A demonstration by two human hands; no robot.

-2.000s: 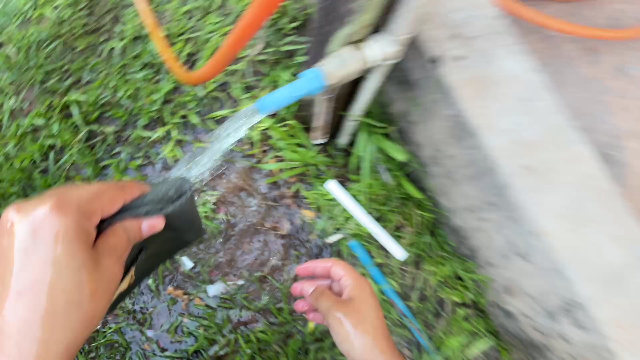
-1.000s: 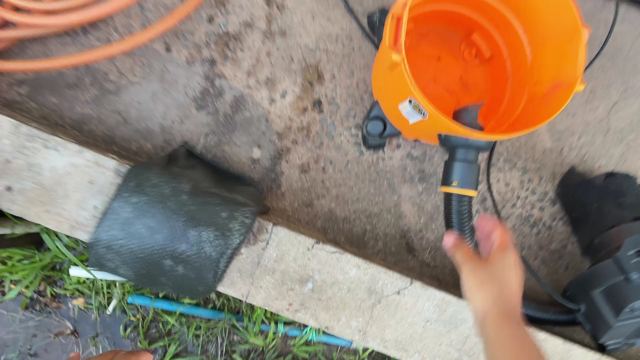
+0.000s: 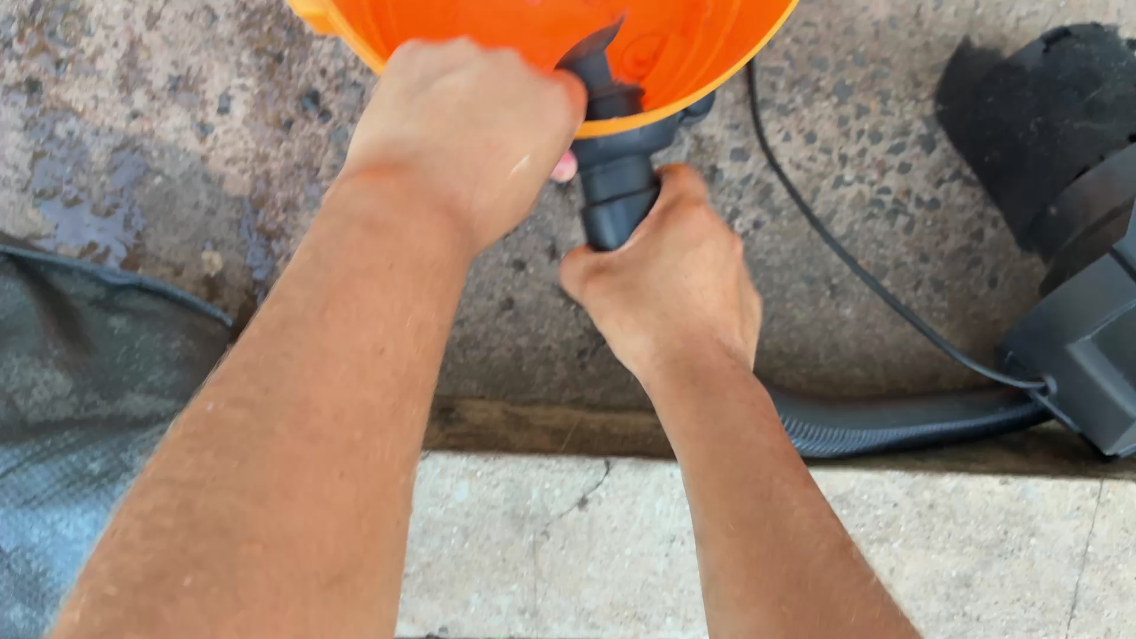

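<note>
An orange plastic bucket-like tank (image 3: 497, 22) stands at the top of the head view, with a black hose connector (image 3: 621, 191) through its wall. My left hand (image 3: 484, 133) grips the tank's rim just left of the connector; its fingers are mostly hidden. My right hand (image 3: 679, 266) is closed around the lower end of the connector, where the hose joins. The black corrugated hose (image 3: 905, 430) shows again beyond my right forearm, running to the right. At the left edge lies a wet dark fabric piece (image 3: 80, 390), touched by neither hand.
A black motor-like housing (image 3: 1083, 346) lies at the right, with a black cord (image 3: 852, 257) running up from it. Beside it is a dark cylindrical part (image 3: 1038, 133). A pale concrete curb (image 3: 550, 550) crosses the bottom, below the rough, partly wet concrete floor (image 3: 515, 355).
My left hand, which held a dark wet piece under running water two seconds ago, is now on the tank's rim. My right hand has closed around the connector. The view has moved from the grass.
</note>
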